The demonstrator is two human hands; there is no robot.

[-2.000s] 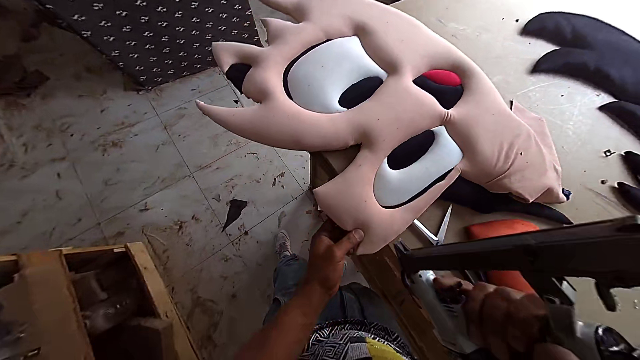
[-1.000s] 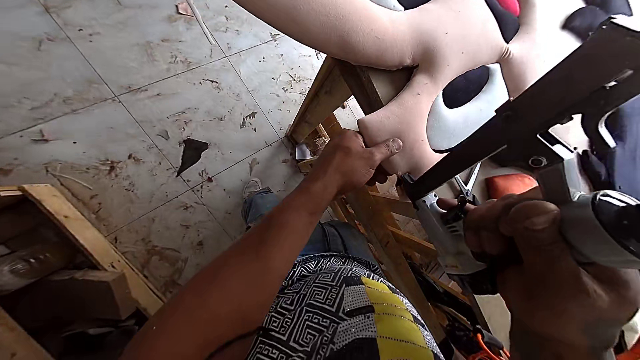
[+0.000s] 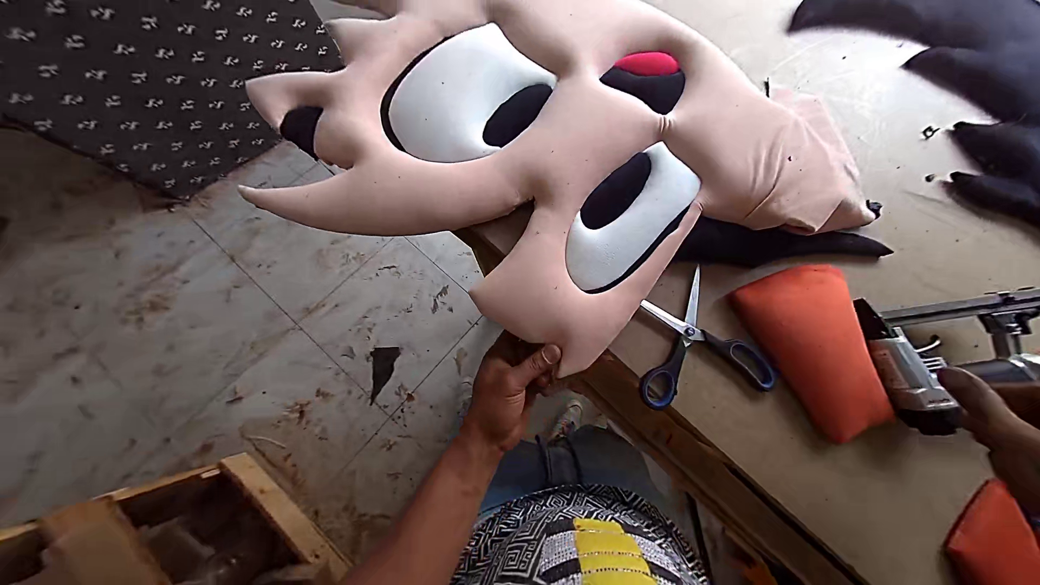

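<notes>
A padded, fabric-covered cartoon face panel (image 3: pixel 552 175), pinkish beige with white and black eyes, lies over the table corner, its lower tip overhanging. My left hand (image 3: pixel 508 390) pinches that tip, thumb on top. At the right edge my right hand (image 3: pixel 987 406) is around a metal staple gun (image 3: pixel 914 378), partly out of frame, beside an orange padded piece (image 3: pixel 816 349). Open scissors (image 3: pixel 691 331) with dark blue handles lie between the panel and the orange piece. A black padded piece (image 3: pixel 780 245) shows from under the panel.
The wooden table (image 3: pixel 821 479) has a second orange piece (image 3: pixel 995 532) at lower right and black padded shapes (image 3: pixel 967 65) at upper right. A wooden crate (image 3: pixel 272 504) stands at lower left. Dark patterned fabric (image 3: pixel 154 73) hangs at upper left; a dark scrap (image 3: pixel 383 370) lies on the tiled floor.
My right hand has moved the staple gun away from the panel's lower tip, to the right over the table. My left hand keeps its hold on the tip.
</notes>
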